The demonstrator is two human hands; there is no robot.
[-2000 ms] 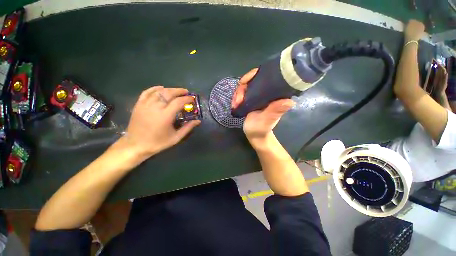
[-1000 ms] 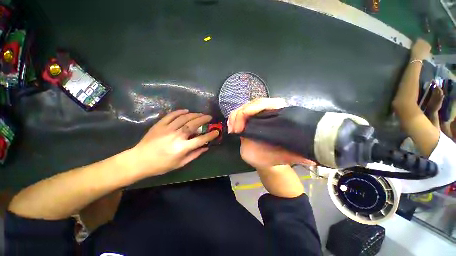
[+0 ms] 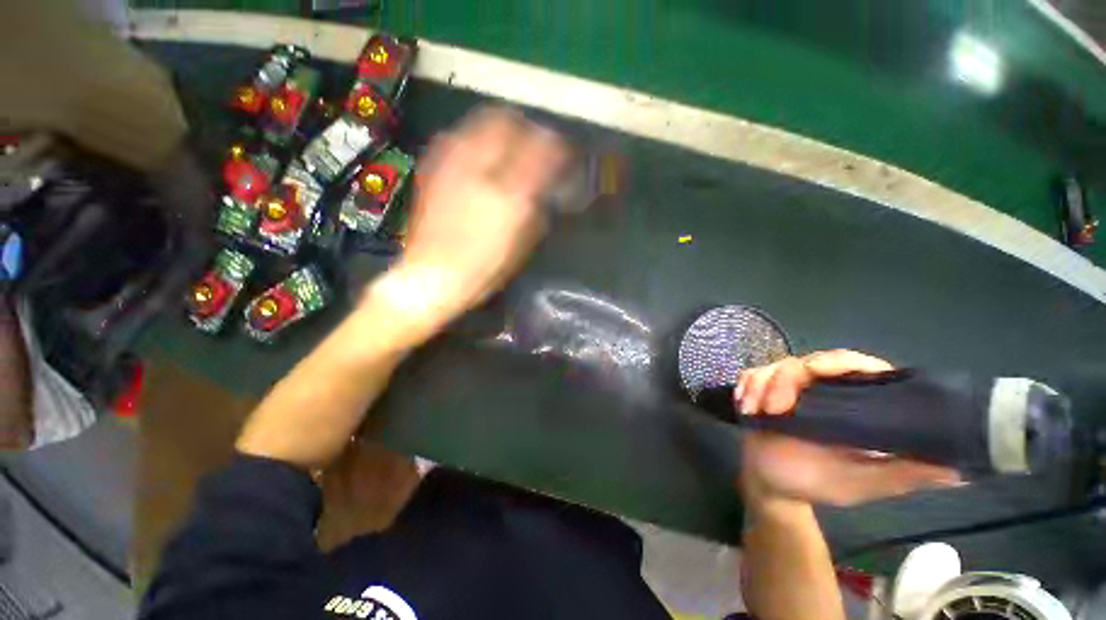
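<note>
My right hand (image 3: pixel 801 466) is closed around the thick black electric screwdriver (image 3: pixel 898 418), which lies sideways with its pale band to the right; its bit cannot be seen. The round grey speckled screw dish (image 3: pixel 731 349) is on the dark mat just behind my right fingers. My left hand (image 3: pixel 491 200) is raised over the mat and motion-blurred. A small blurred dark thing (image 3: pixel 597 177) shows at its fingertips, and I cannot tell whether it is gripped. Several electronic units with red parts and yellow centres, such as one unit (image 3: pixel 288 303), lie left of my left hand.
A pale rail (image 3: pixel 752 151) edges the green conveyor belt (image 3: pixel 849 91), with a unit (image 3: pixel 1075 211) on it at the far right. A white fan (image 3: pixel 976 596) is at the lower right. A yellow scrap (image 3: pixel 684 239) lies on the mat. Another person's sleeve (image 3: pixel 58 385) is at the left.
The view has swung left, showing more units. My left hand has left the unit position beside the screwdriver and moved up and away toward the rail. The screwdriver remains in my right hand, away from my left.
</note>
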